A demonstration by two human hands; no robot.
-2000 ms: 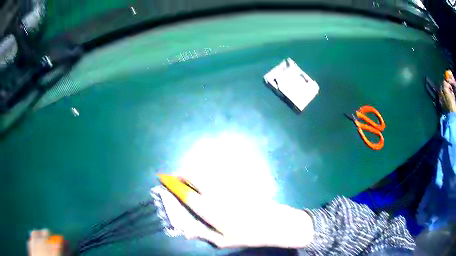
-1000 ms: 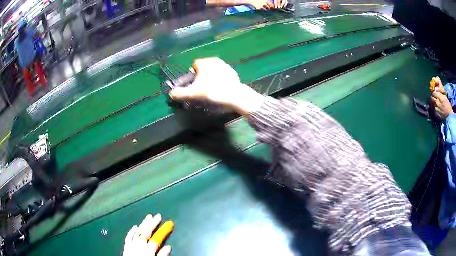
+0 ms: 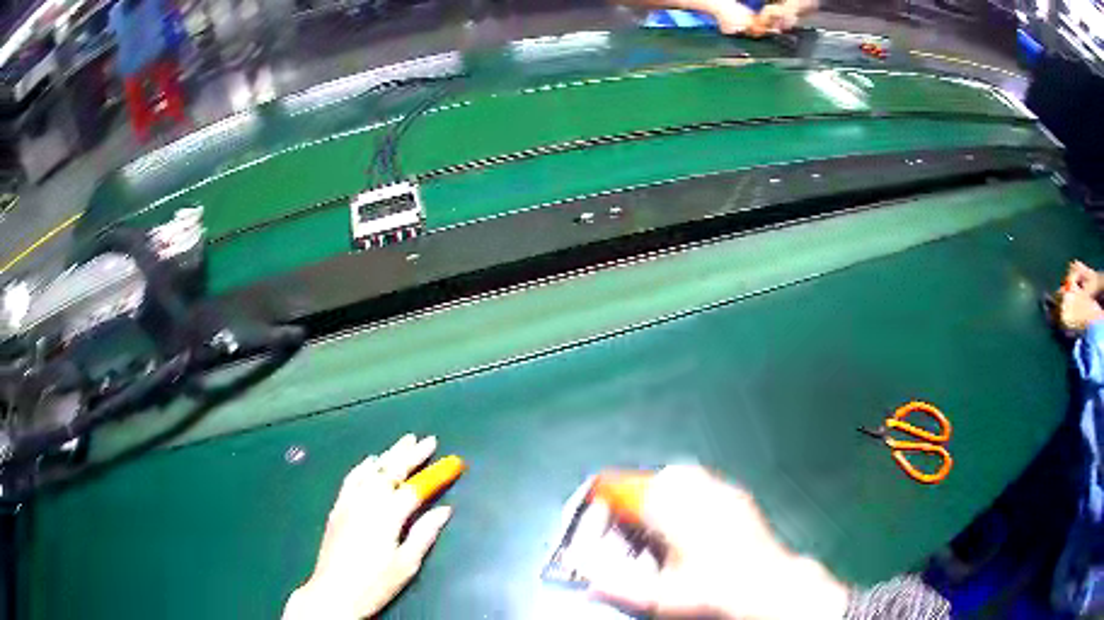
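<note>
My right hand (image 3: 696,539), with an orange finger cot, is closed around a pale housing (image 3: 584,547) low in the centre, just on or above the green bench. Glare and blur hide most of the part; a dark edge shows at its left. My left hand (image 3: 378,533) is to the left, fingers apart, one in an orange cot, holding nothing. Another grey-silver housing (image 3: 389,213) with a dark window lies flat across the conveyor's near edge at upper left, its thin black leads trailing away over the green belt.
Orange-handled scissors (image 3: 923,443) lie on the bench (image 3: 775,388) at right. A dark rail (image 3: 509,248) runs between bench and conveyor. Black cables (image 3: 182,339) are at left. Another person's hands (image 3: 1075,298) and blue sleeve are at the far right. More hands (image 3: 757,17) are across the conveyor.
My right hand has let go of the housing with leads on the conveyor, come back to the bench and closed on another housing. The scissors show again.
</note>
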